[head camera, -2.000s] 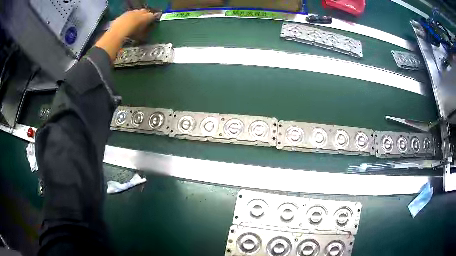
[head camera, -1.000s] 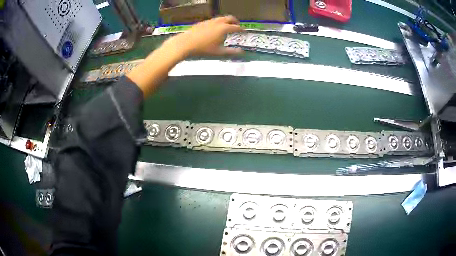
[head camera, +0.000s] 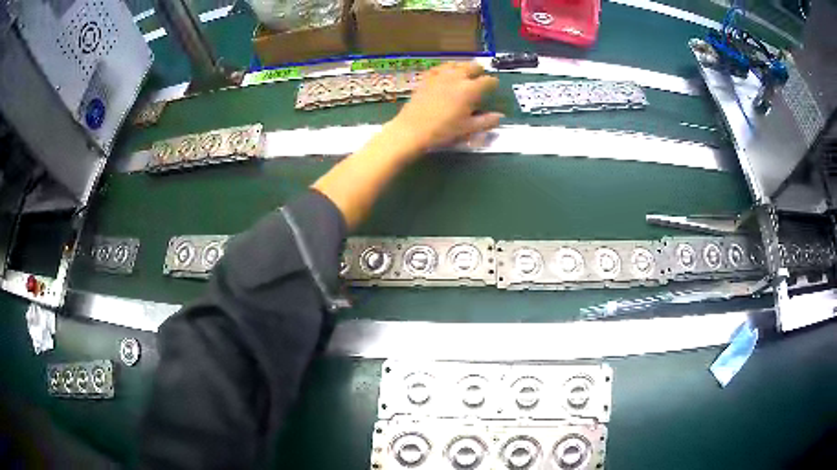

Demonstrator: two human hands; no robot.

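Observation:
My left hand reaches across to the far side, fingers apart and seemingly empty. It covers the right end of a four-seat fixture plate; contact cannot be told. Another fixture plate lies to its right. A long row of fixture plates crosses the middle, partly hidden by my dark sleeve. Paired fixture plates lie at the near edge. Another plate lies on the far-left strip. My right hand is out of view.
Grey machines stand at left and right. Cardboard boxes and a red tray are at the back. A small plate and a ring lie near left. A blue slip lies right.
The view has shifted. My left hand has moved right from the far-left area. The far-row plates have moved left relative to the boxes. The ring near left is now uncovered by my sleeve.

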